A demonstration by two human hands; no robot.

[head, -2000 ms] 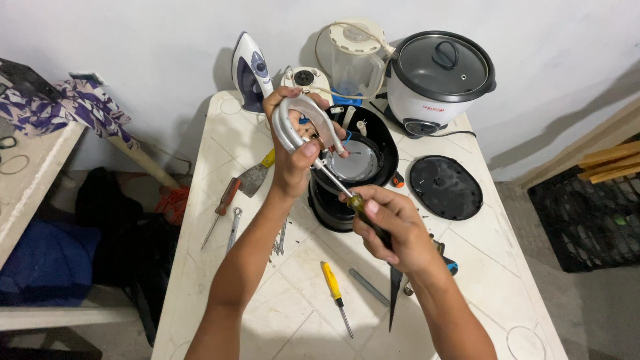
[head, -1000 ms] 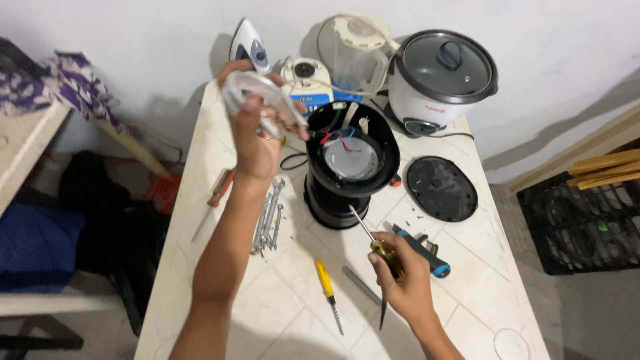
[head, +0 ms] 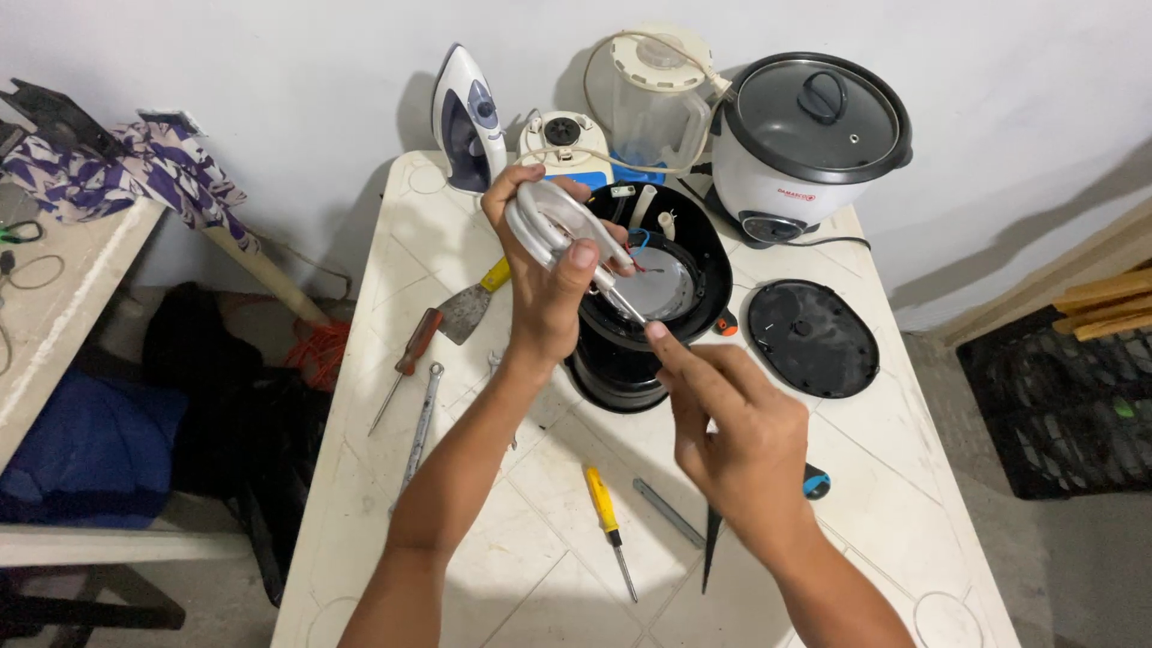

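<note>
My left hand (head: 549,279) grips a curved metal heating element (head: 544,216) above a black appliance housing (head: 715,261). A screwdriver (head: 627,303) is in my right hand (head: 733,423); its shaft reaches the element's end near my left thumb, and its handle is mostly hidden by my fingers. Blue and red wires (head: 641,241) show inside the housing, over a round metal plate (head: 652,283). To the right of the housing lies a black oval cover (head: 814,338). A yellow-handled screwdriver (head: 602,504) and a grey metal bar (head: 668,512) rest in front of my hands.
A clothes iron (head: 468,121), a blender base (head: 564,144), a blender jug (head: 661,108) and a rice cooker (head: 801,153) stand along the back. On the left lie a scraper (head: 466,312), a brown-handled screwdriver (head: 418,342) and a wrench (head: 423,423). A black crate (head: 1062,405) is at right.
My left hand has come back over the housing from its upper-left position one second ago, still holding the element. My right hand has raised the screwdriver from in front of the housing to the element.
</note>
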